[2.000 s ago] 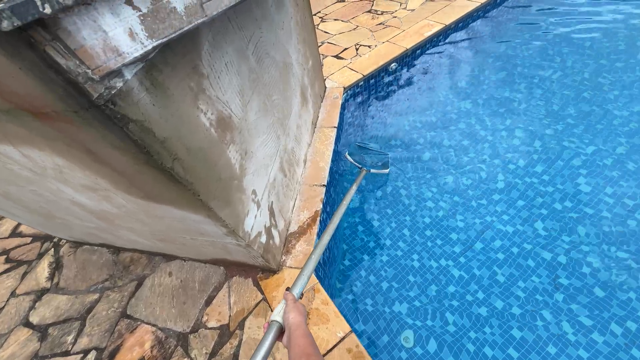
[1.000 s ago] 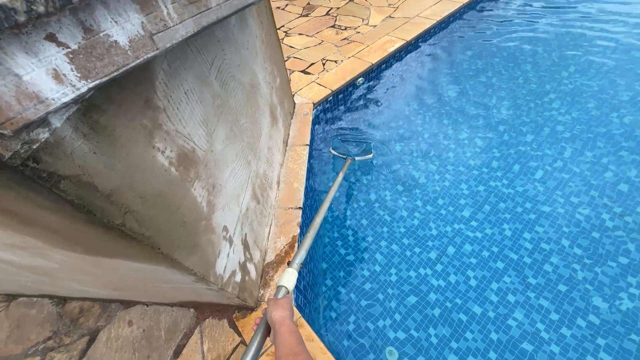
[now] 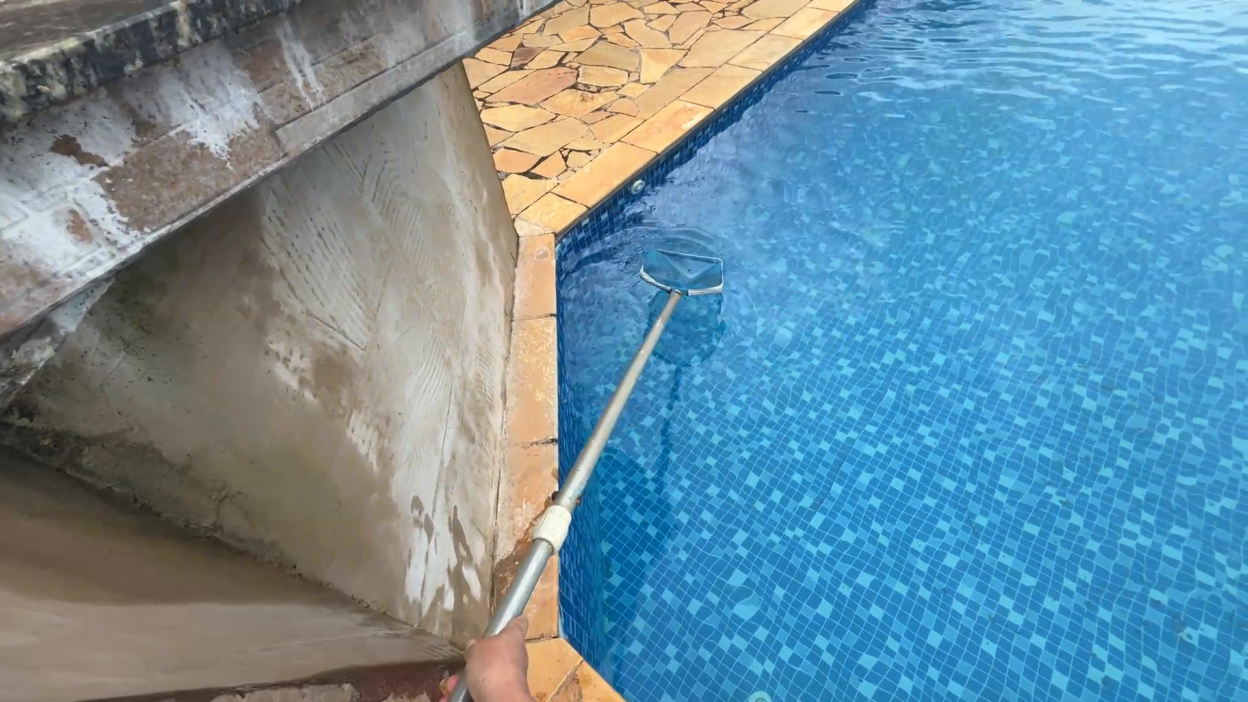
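Observation:
My right hand [image 3: 497,665], at the bottom edge left of centre, is closed around the lower part of a metal telescopic pole [image 3: 624,390]. Above the hand, a white collar [image 3: 552,527] joins the pole's thicker and thinner sections. The pole slants up and right over the pool edge to a skimmer net [image 3: 682,273] with a blue mesh and a pale rim. The net lies at the water surface near the pool's angled corner, with ripples around it and a shadow below. My left hand is not in view.
A stained, plastered wall [image 3: 390,341] rises close on the left under an overhanging slab [image 3: 224,117]. Yellowish stone coping [image 3: 533,370] borders the blue-tiled pool [image 3: 877,439]. Irregular stone paving [image 3: 585,78] lies beyond the corner.
The net has moved forward along the pool wall, nearer the far corner. My right hand now grips the pole farther below the white collar. The view has shifted forward.

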